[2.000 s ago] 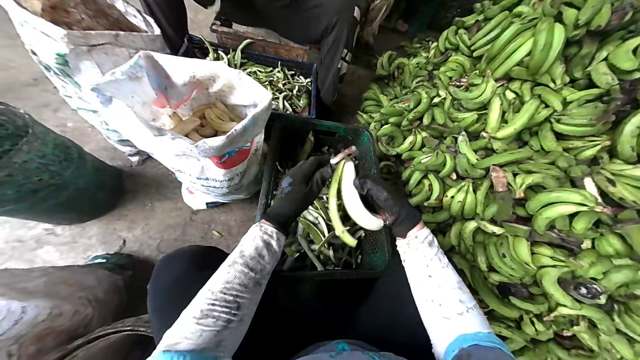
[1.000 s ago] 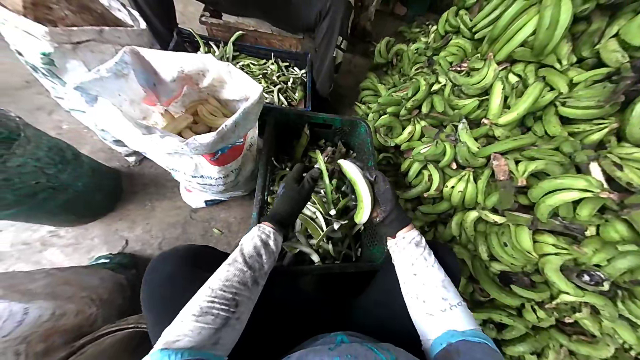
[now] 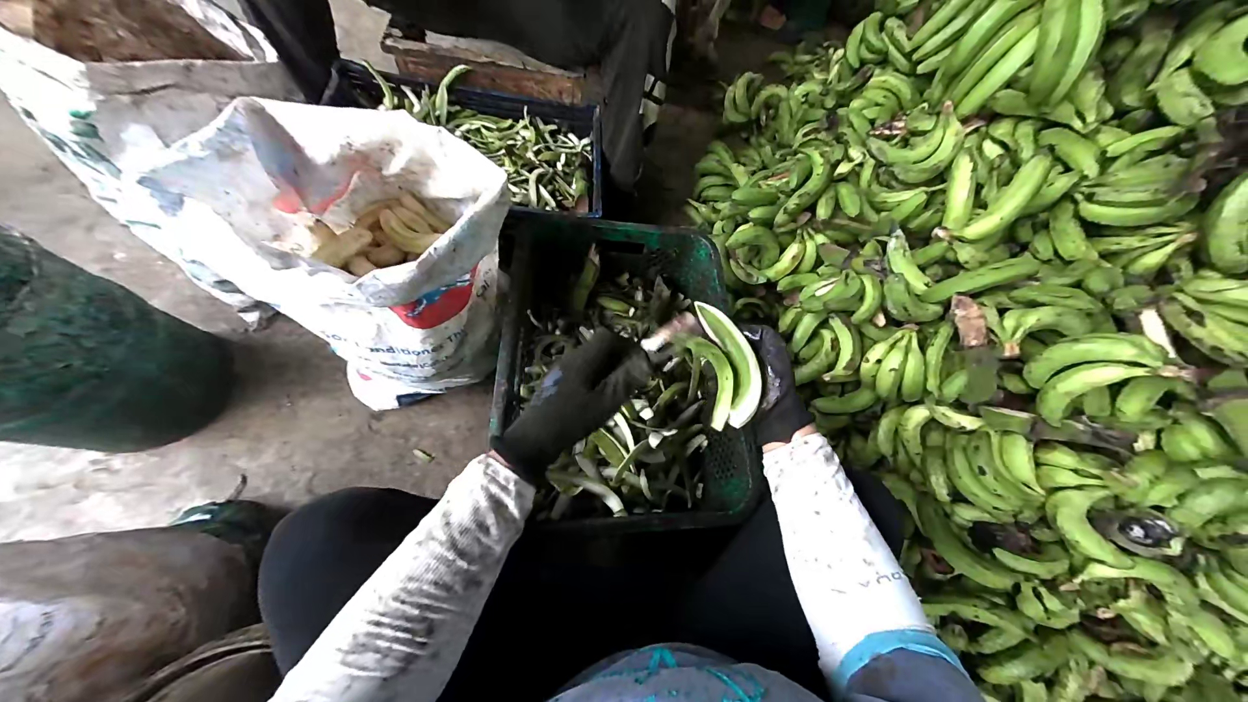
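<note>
My right hand (image 3: 777,385), in a black glove, holds a partly peeled green plantain (image 3: 733,363) over a dark green plastic crate. A curved strip of green peel (image 3: 720,378) hangs along its left side. To the left, my left hand (image 3: 587,395), also gloved in black, has its fingertips at a short pale, pinkish piece (image 3: 671,332); whether this is a stem or a tool, and whether the fingers grip it, I cannot tell. Cut peels (image 3: 629,453) fill much of the crate (image 3: 736,468) between my knees.
Peeled plantains (image 3: 385,232) lie in a white woven sack (image 3: 429,322) at left. Behind the crate is a dark crate (image 3: 597,161) of peels, beside another person's leg (image 3: 629,88). Green plantains (image 3: 994,370) are heaped at right. A green container (image 3: 97,351) stands far left.
My left hand was lower and apart from the plantain a second ago; its fingertips are now beside the pale piece, nearer the plantain. The plantain remains in my right hand.
</note>
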